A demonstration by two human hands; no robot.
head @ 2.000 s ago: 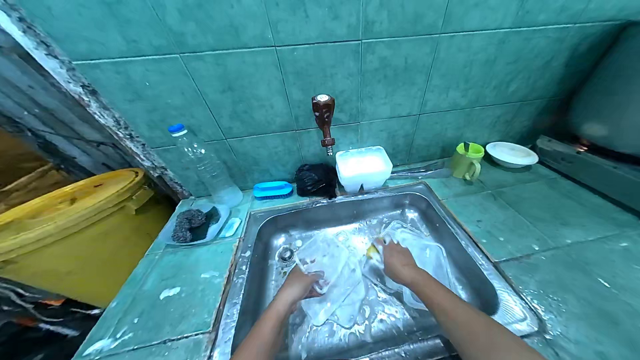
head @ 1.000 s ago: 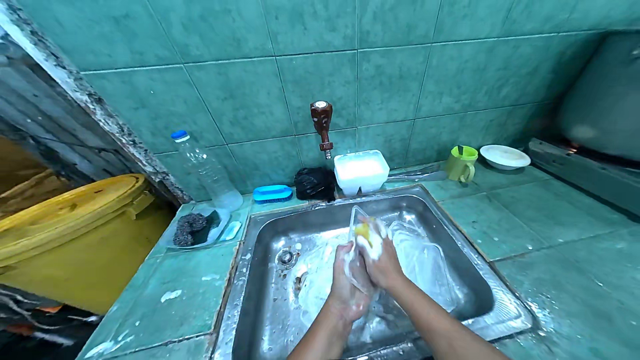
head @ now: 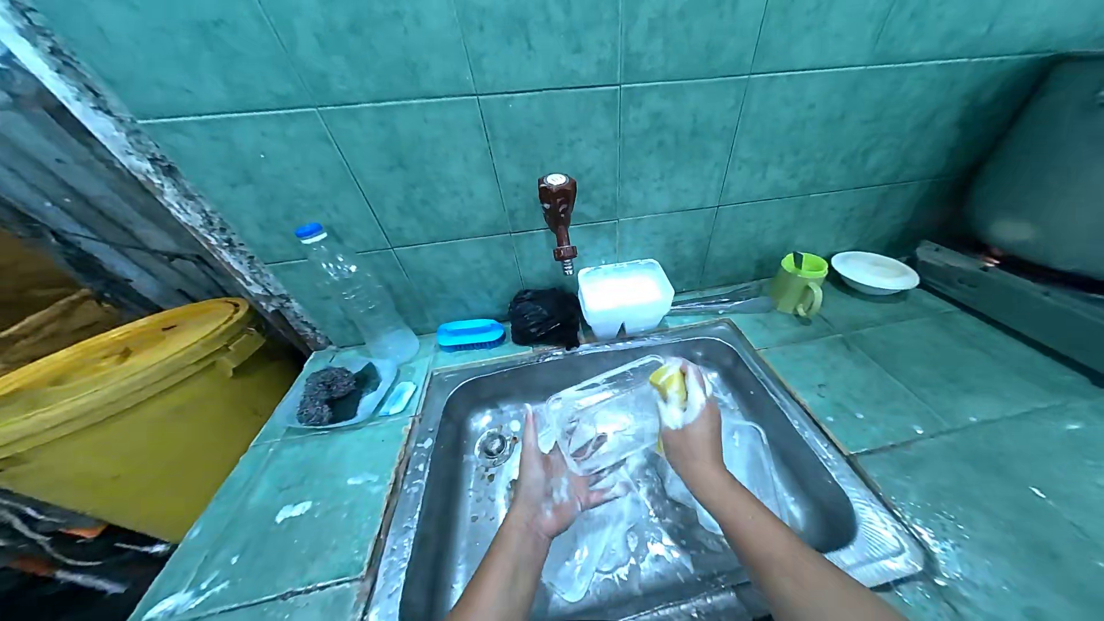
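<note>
My left hand [head: 556,487], wet and soapy, is spread palm up beneath a clear plastic container [head: 608,414] above the stainless steel sink [head: 457,517]. My right hand [head: 690,418] grips a foamy yellow sponge [head: 668,384] at the container's right end. Whether its fingers also hold the container is hidden. Another clear plastic container [head: 755,466] lies in the basin at the right, and a further soapy clear plastic piece [head: 578,548] rests on the basin floor below my hands.
Behind the sink are a blue brush [head: 470,335], a black plastic bag [head: 545,317], a white tub [head: 625,297], a brown faucet [head: 559,220], a green mug [head: 799,285] and a white bowl [head: 875,272]. At left stand a plastic bottle [head: 358,293], a dish with dark scourers [head: 379,392] and a yellow bin [head: 129,414].
My hands were close together around a container one second ago; now they are apart. The left hand has opened and moved left, and the right hand with the sponge has moved right.
</note>
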